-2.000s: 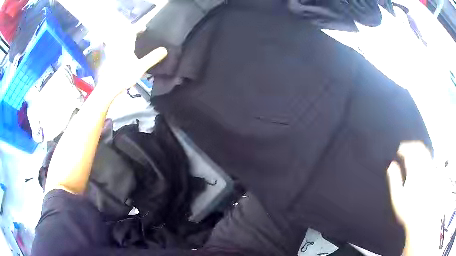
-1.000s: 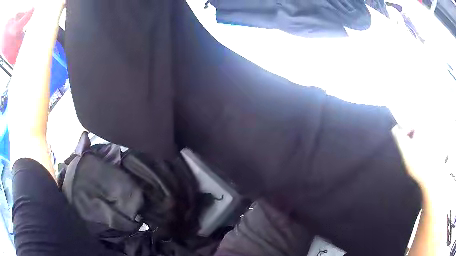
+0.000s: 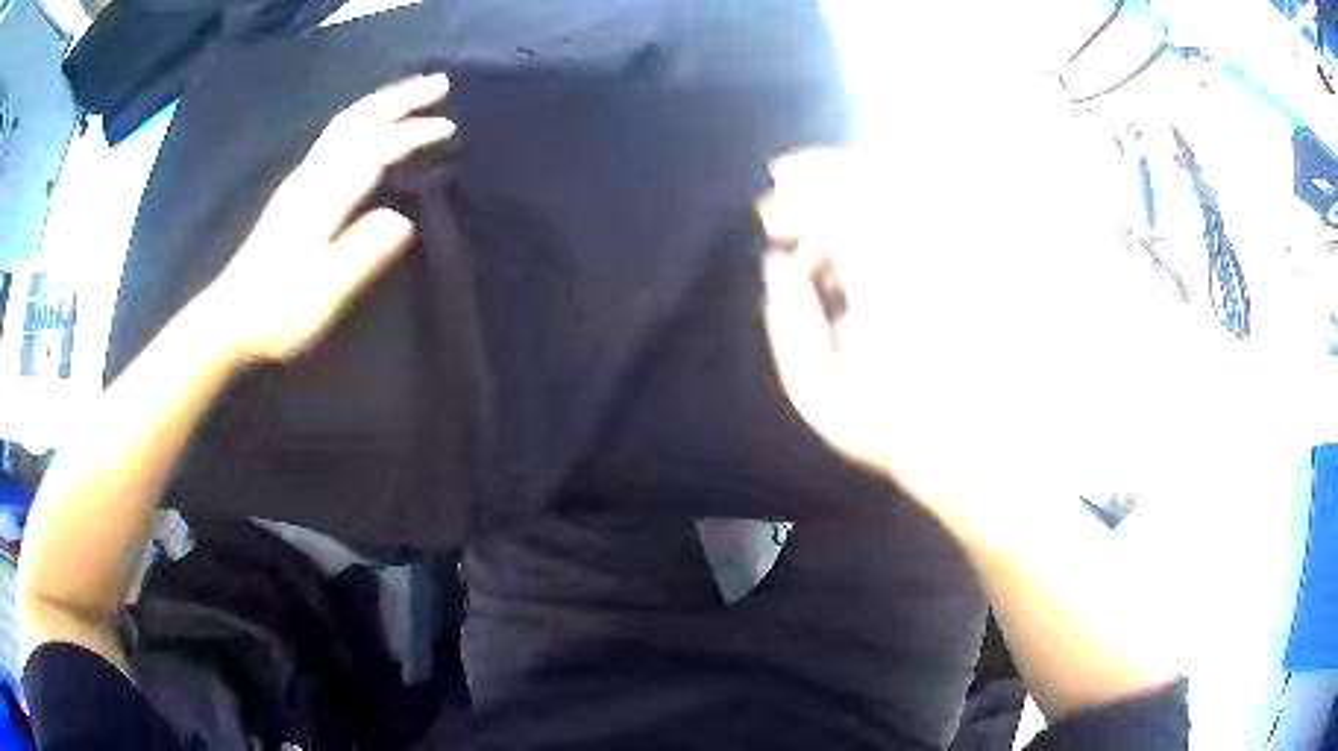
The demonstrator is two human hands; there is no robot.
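Note:
A large black cut panel (image 3: 587,279) lies over the white table and hangs towards my lap. My left hand (image 3: 330,220) lies on its left part, thumb and fingers pinching a raised fold of the cloth. My right hand (image 3: 814,279) is at the right edge of the panel, blurred and overexposed, with fingers bent. Whether it grips the edge cannot be told. A fold line runs down the cloth between the hands.
Another black piece (image 3: 162,52) lies at the upper left. A crumpled black heap (image 3: 250,631) is at the lower left beside my lap. Dark-handled scissors (image 3: 1215,250) lie at the right on the glaring white table (image 3: 998,191). Something blue stands at the right rim.
The view has turned to the right. The panel, stretched wide before, now lies folded and flatter in front. My left hand has come in from the upper left edge onto the cloth.

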